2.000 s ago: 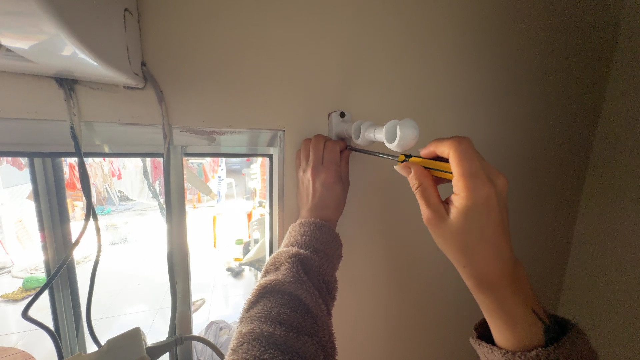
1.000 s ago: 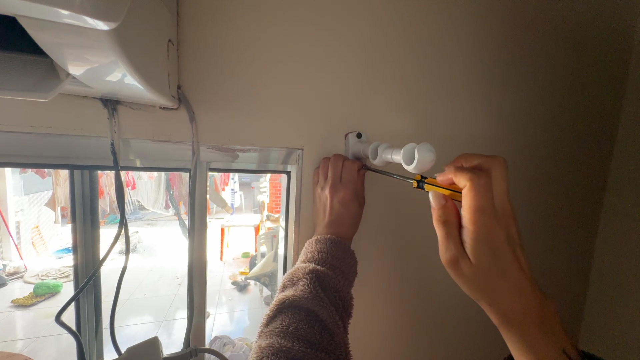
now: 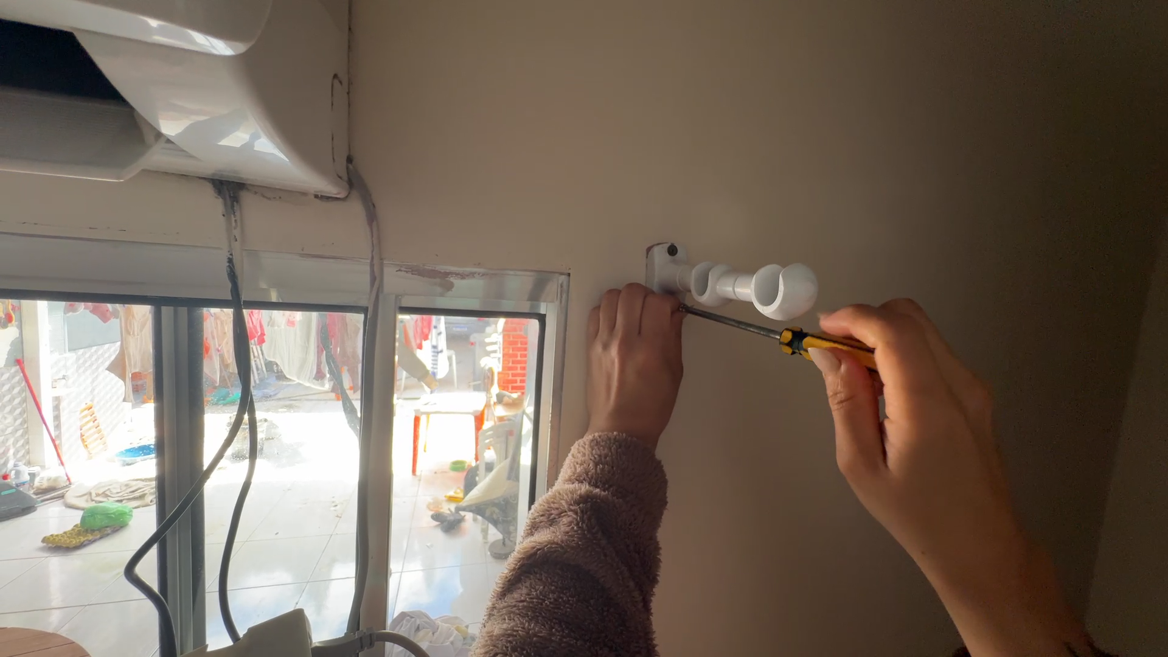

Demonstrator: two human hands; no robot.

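Observation:
A white double curtain rod bracket (image 3: 735, 285) juts from the wall just right of the window, a dark screw or hole near the top of its base plate. My left hand (image 3: 636, 351) is at the lower end of that plate, its fingers bunched against it; what the fingertips pinch is hidden. In my right hand (image 3: 899, 392) is a screwdriver (image 3: 798, 341) with a yellow and black handle. Its shaft slants up to the left, and the tip is at the bottom of the plate beside my left fingers. The tip's exact contact cannot be made out.
An air conditioner (image 3: 274, 109) hangs at the upper left. Dark cables (image 3: 242, 365) run down from it across the aluminium-framed sliding window (image 3: 558, 365). At the bottom left is a pale plug or adapter (image 3: 274, 636) with a cable. A side wall (image 3: 1131, 456) stands at the far right.
The view has shifted, showing more of the air conditioner. Both hands keep their places at the bracket, and my right fingers have changed their pose slightly around the screwdriver handle.

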